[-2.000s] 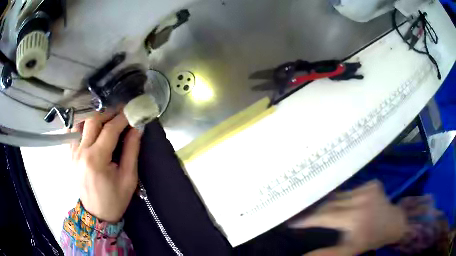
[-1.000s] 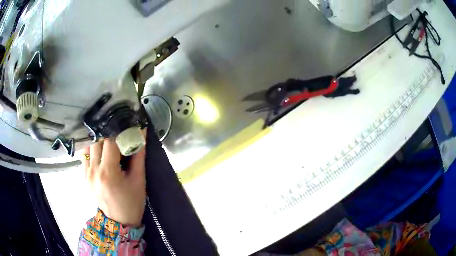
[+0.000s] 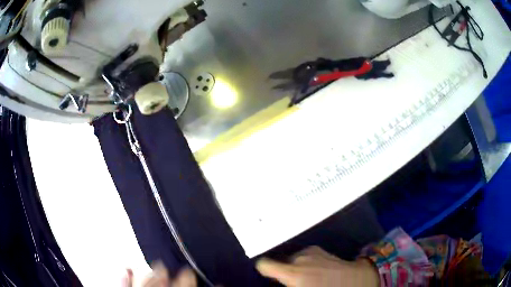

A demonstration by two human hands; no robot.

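Note:
A long dark bag panel (image 3: pixel 190 185) runs from under the machine head down to the picture's bottom edge. A silver zip (image 3: pixel 159 204) runs along it, with a ring (image 3: pixel 121 115) at its upper end beside the cream knob. My left hand (image 3: pixel 162 277) is blurred and mostly cut off by the bottom edge. Its fingertips are at the panel's lower left side. My right hand (image 3: pixel 316 270) is partly blurred, its fingertips at the panel's lower right edge. Whether either hand grips the fabric cannot be told. The panel's top end is hidden under the machine head.
Thread snips (image 3: pixel 330 73) with red on them lie across the steel bed's edge. Yellow tape (image 3: pixel 246 132) and a printed ruler (image 3: pixel 386 134) are on the tabletop. The machine head (image 3: pixel 84 67) fills the upper left. Dark pieces with zips (image 3: pixel 25 207) hang at far left. A thin black tangle (image 3: pixel 462 31) lies top right.
My left hand has left the area beneath the cream knob and moved down to the bottom edge, uncovering the zip's upper end and ring. My right hand has come back into view beside the panel.

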